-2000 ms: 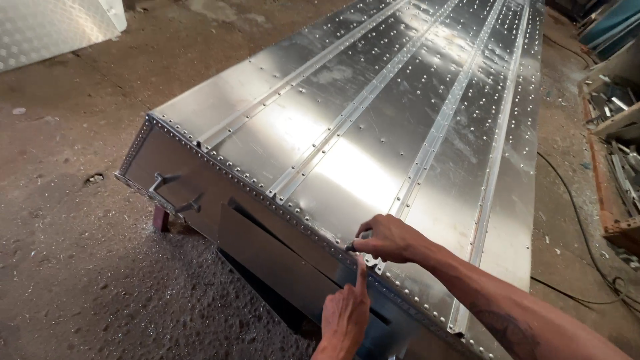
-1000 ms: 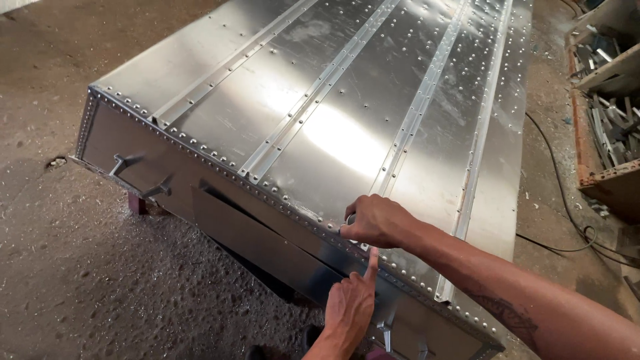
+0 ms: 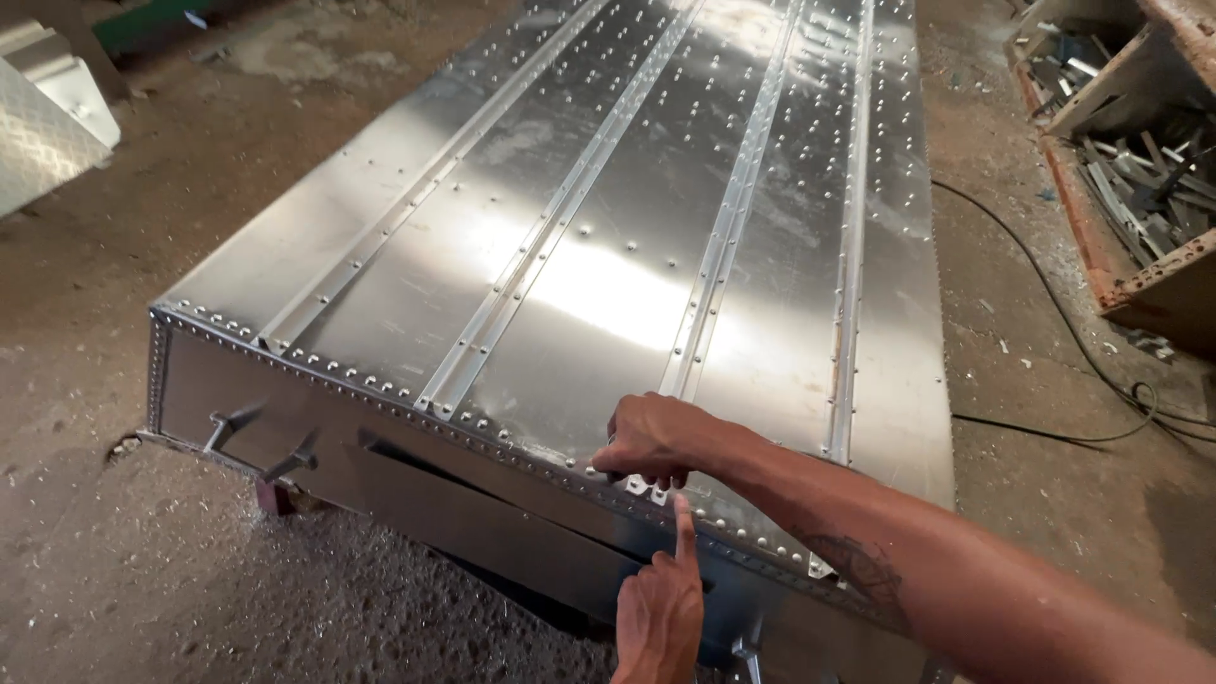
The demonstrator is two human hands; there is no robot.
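A large riveted aluminium hull (image 3: 589, 285), apparently upside down, fills the middle of the view, with raised ribs running along it. Over its near edge my right hand (image 3: 655, 442) is curled around a small dark item, mostly hidden, by the end of one rib (image 3: 708, 313). Just below, my left hand (image 3: 665, 598) points upward with its index finger, the tip at the row of rivets (image 3: 741, 532) along the edge. The other fingers of my left hand are folded in. Metal handles (image 3: 266, 456) are fixed on the end panel.
Wooden bins (image 3: 1149, 275) of metal offcuts stand at the right. A black cable (image 3: 1045, 285) lies on the floor beside the hull. At the upper left is a sheet of tread plate (image 3: 47, 142). A reddish support (image 3: 273, 498) shows under the hull's left end.
Both hands keep nearly the same place at the hull's edge, the left index finger still extended beneath the right hand. The view has shifted somewhat.
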